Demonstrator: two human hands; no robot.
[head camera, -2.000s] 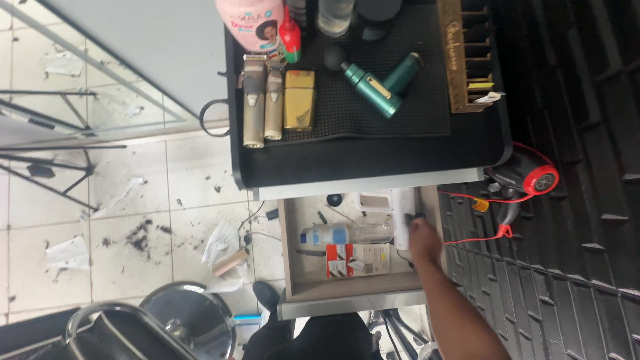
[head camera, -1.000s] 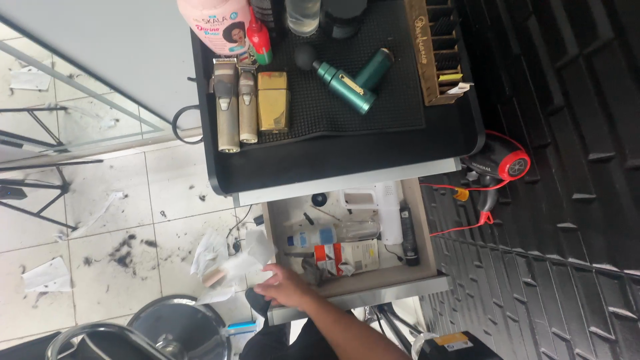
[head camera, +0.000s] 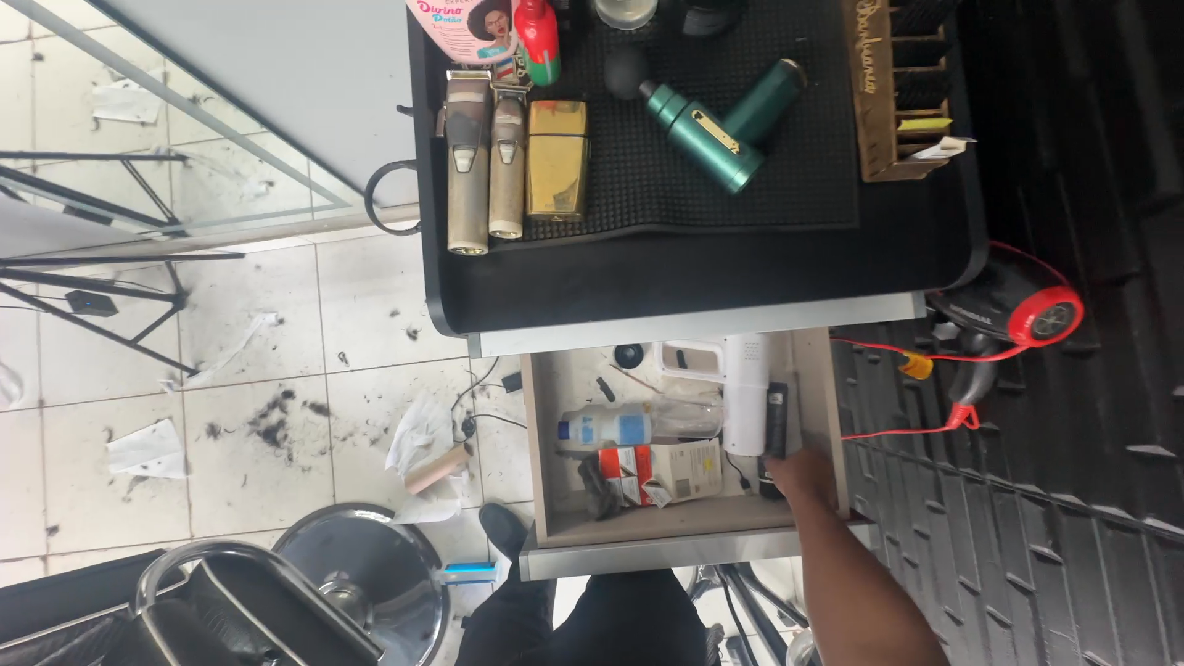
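Note:
My right hand (head camera: 805, 476) reaches into the right end of the open drawer (head camera: 684, 553), its fingers on a black tube-like object (head camera: 775, 421). How firmly they close on it cannot be told. Beside that object lies a white gun-shaped device (head camera: 746, 393) with a loop handle. Farther left in the drawer are a clear plastic bottle (head camera: 606, 426) with a blue cap, a red and white box (head camera: 634, 474), a dark crumpled item (head camera: 598, 488) and a black round piece (head camera: 629, 355). My left hand is out of view.
Above the drawer, the black trolley top (head camera: 703, 277) carries hair clippers (head camera: 469, 166), a gold shaver (head camera: 558, 162), a green massage gun (head camera: 708, 134) and a wooden rack (head camera: 874, 102). A red and black hair dryer (head camera: 1017, 305) hangs at right. A chrome chair base (head camera: 361, 573) stands lower left.
My right hand has moved from the drawer's left front corner to its right end. The white paper held near that left corner a second ago is no longer in my hand.

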